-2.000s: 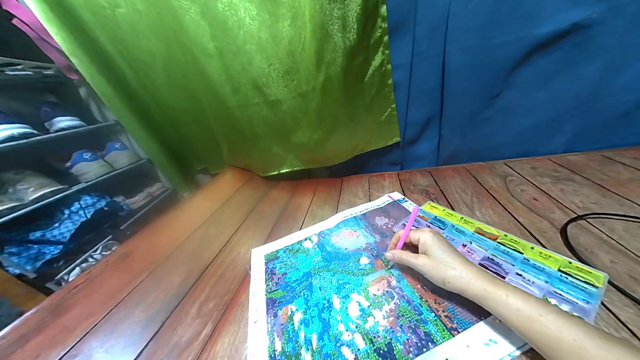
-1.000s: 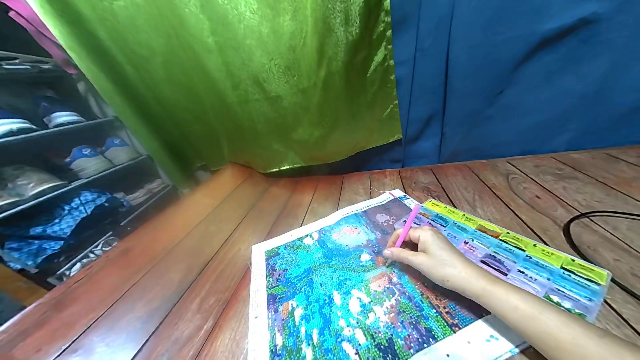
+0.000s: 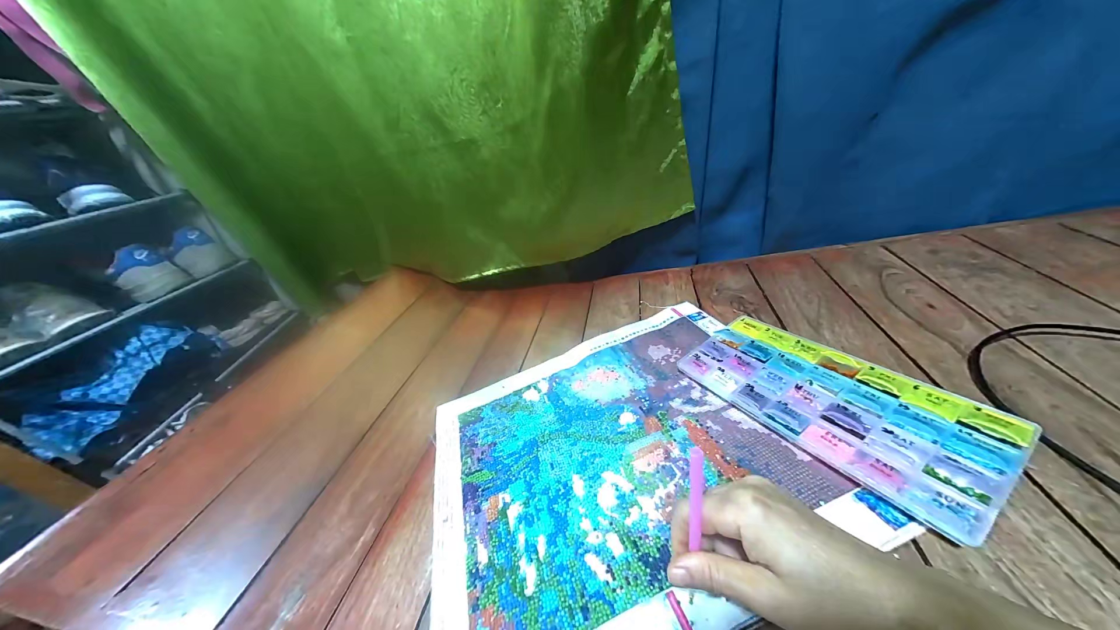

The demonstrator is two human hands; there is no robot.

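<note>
A diamond painting canvas (image 3: 560,455) with a white border lies on the wooden plank floor, mostly covered in blue, green and white beads. My right hand (image 3: 761,547) holds a pink applicator pen (image 3: 696,499) between thumb and fingers, over the canvas's lower right part. The pen stands nearly upright; its tip is hidden by the fingers. Just below the hand, a darker pink stick-like piece (image 3: 678,611) shows near the bottom edge. Over the canvas's right edge lies a clear plastic bead organizer (image 3: 857,420) with many small lidded compartments. My left hand is out of view.
A black cable (image 3: 980,367) curves over the planks at the right. Shelves (image 3: 149,302) with shoes and a blue patterned cloth stand at the left. A green cloth (image 3: 420,140) and a blue cloth (image 3: 919,114) hang behind the floor's far edge.
My right hand has moved down toward the near edge of the canvas with the pink pen in it, uncovering the canvas's upper right part and more of the organizer.
</note>
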